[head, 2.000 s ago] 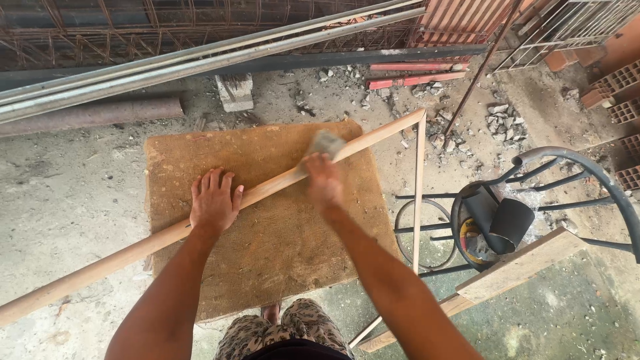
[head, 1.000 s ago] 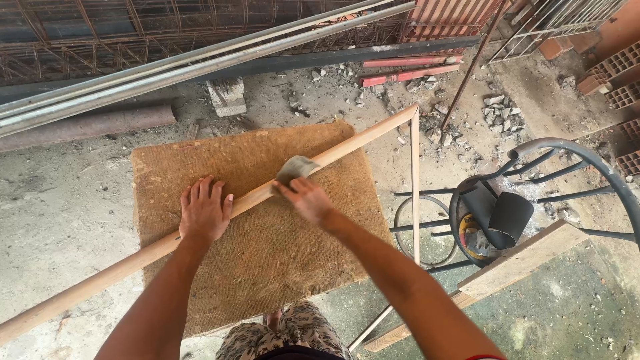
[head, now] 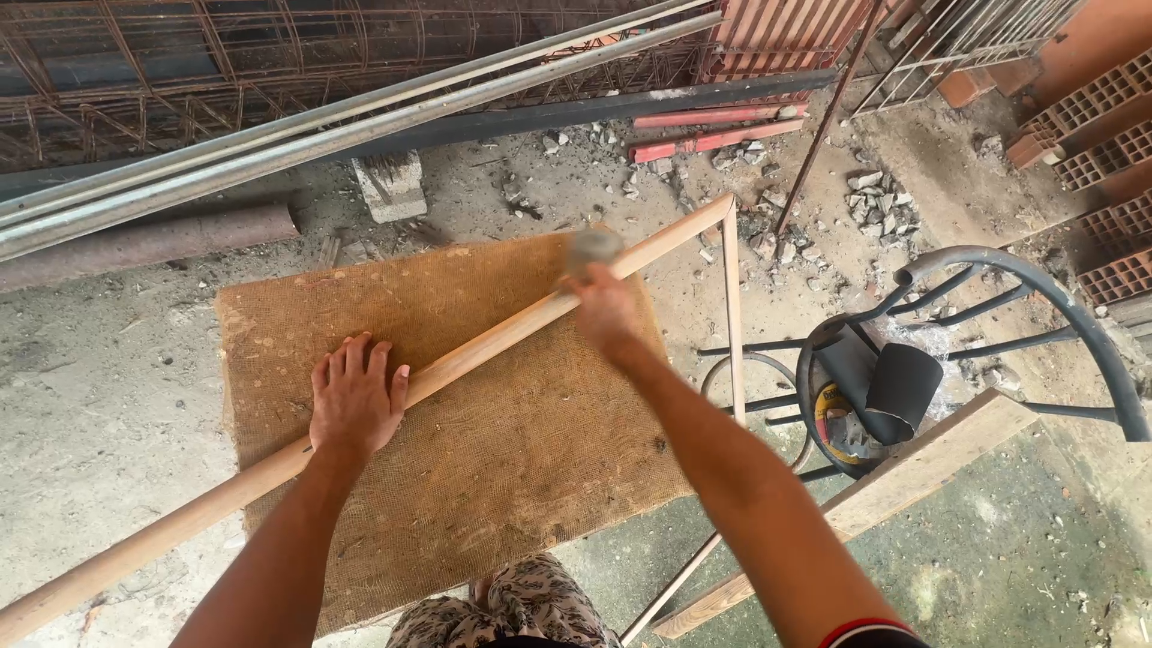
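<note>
A long wooden frame of thin trim strips [head: 513, 331] lies slantwise over a table top covered with brown woven cloth [head: 504, 450]. My left hand [head: 358, 391] rests with fingers spread on the cloth and the near strip, holding nothing. My right hand [head: 601, 301] grips a blurred grey pad, probably sandpaper [head: 594, 250], against the strip's upper part, short of the mitred corner [head: 731, 205]. From that corner a second strip [head: 734, 333] runs down toward the chair.
At right stands a metal chair [head: 1017, 261] with rolled black sheets [head: 904, 387] on its seat. A plank [head: 936, 459] leans beside it. Metal bars [head: 360, 121], rubble [head: 882, 205], red bars [head: 711, 139] and hollow bricks [head: 1098, 108] lie beyond the table.
My right hand with the grey pad has moved up along the strip, toward the corner, since one second ago. My left hand stays at about the same place.
</note>
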